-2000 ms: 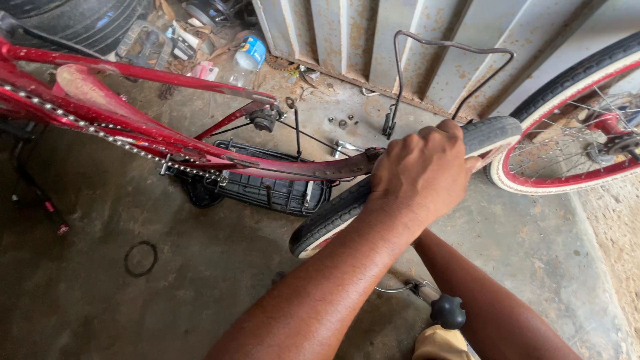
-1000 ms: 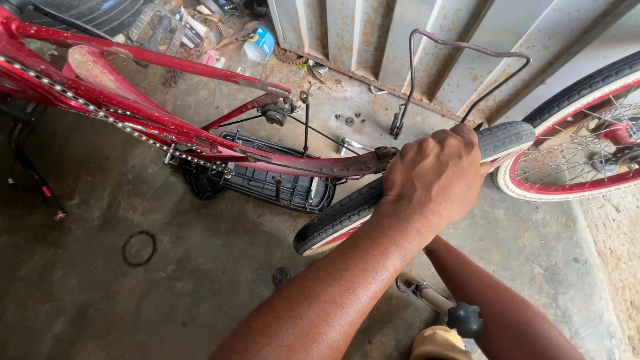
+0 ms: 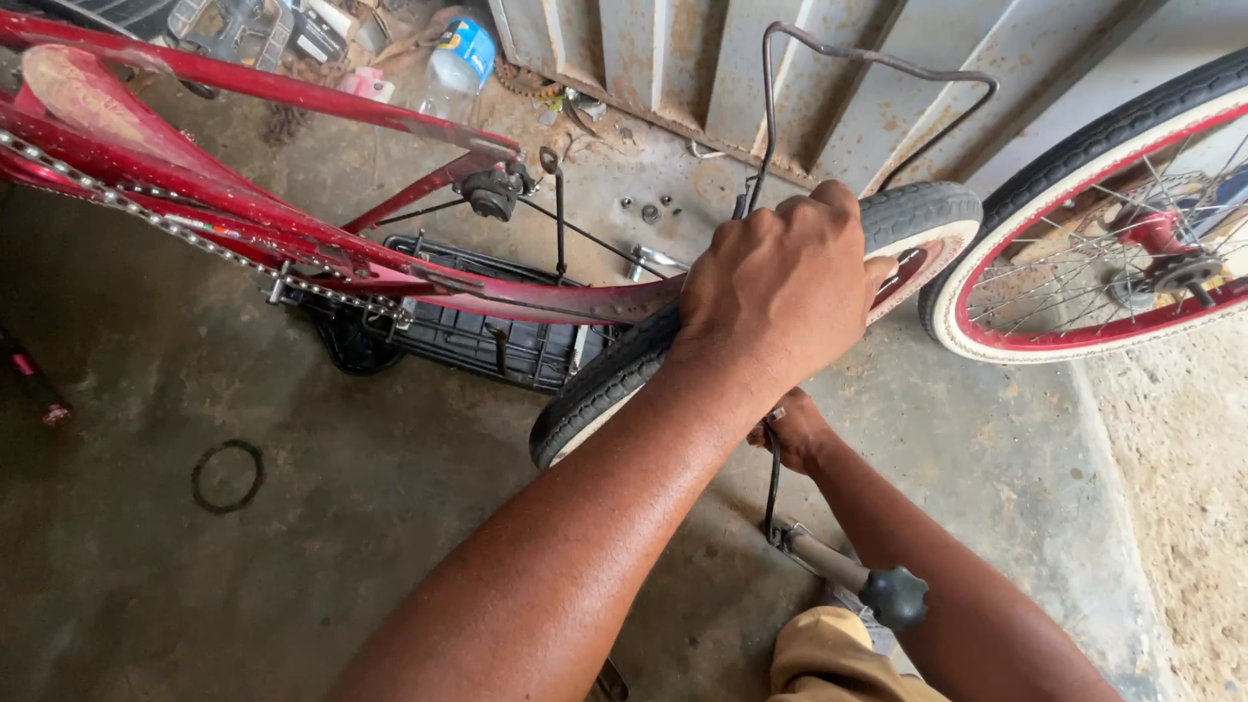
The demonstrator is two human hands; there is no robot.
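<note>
A bicycle wheel with a black, white-walled tire (image 3: pixel 916 210) stands upright near the middle, and my left hand (image 3: pixel 780 283) grips it over the top. Below it, my right hand (image 3: pixel 795 429) pinches the metal end of a thin black hose (image 3: pixel 774 487) close to the wheel's side; my left hand and the tire hide part of this spot. The hose runs down to a hand pump (image 3: pixel 829 561) with a dark knob, beside my right forearm. The red bicycle frame (image 3: pixel 322 244) with its chain (image 3: pixel 127 205) reaches in from the left, its tip behind my left hand.
A second, red-rimmed wheel (image 3: pixel 1082 336) leans at the right. A bent metal stand (image 3: pixel 877 58) rises before the corrugated metal wall (image 3: pixel 663 58). Beneath the frame lies a black rack (image 3: pixel 478 341). Small nuts (image 3: pixel 650 212), a plastic bottle (image 3: pixel 458 63) and a dark ring (image 3: pixel 227 476) are on the floor.
My right hand, hidden behind my left arm in both earlier frames, now shows below the wheel with the hose end in its fingers. My left hand keeps its grip on the tire.
</note>
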